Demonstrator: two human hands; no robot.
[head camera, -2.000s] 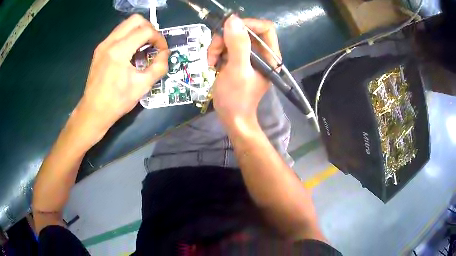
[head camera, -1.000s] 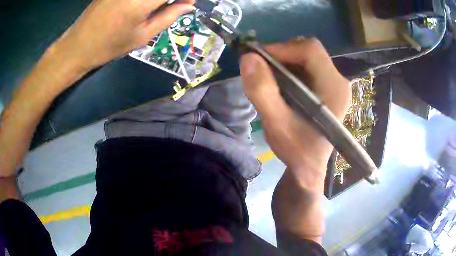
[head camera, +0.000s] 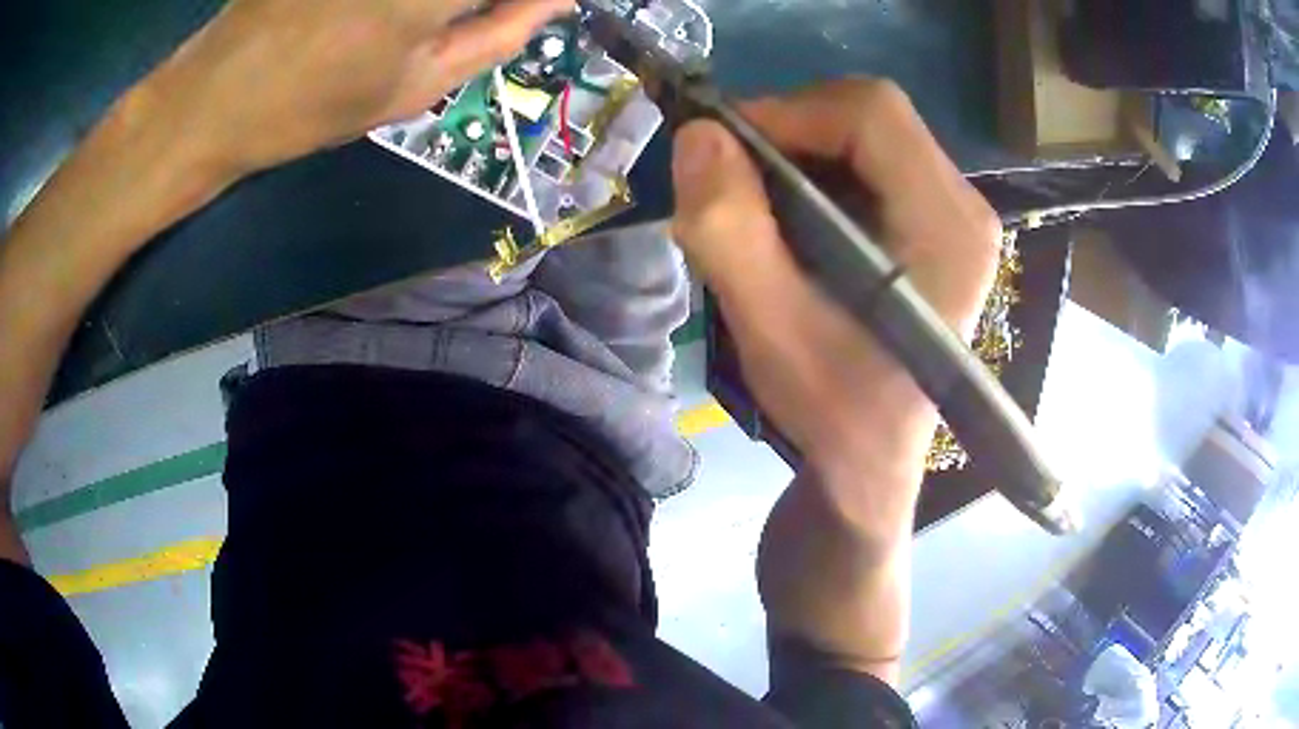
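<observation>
The white-grey plastic housing lies tilted at the top centre, with the green circuit board inside. A white wire runs to the brass contact strip, which sticks out beyond the housing's near edge. Red wire shows on the board. My right hand is shut on the soldering iron, held like a pen, its front end over the housing; the tip is not clear. My left hand lies over the housing's upper left, fingers partly cut off by the top edge; its grip cannot be made out.
The dark green bench mat lies under the housing. A black crate of gold strips is partly hidden behind my right hand. A tan wooden board and a curving cable are at the upper right.
Since the earliest frame the housing has turned and shifted toward the top edge. My right hand and the iron look larger and have moved right. Since one second ago there is only slight shifting.
</observation>
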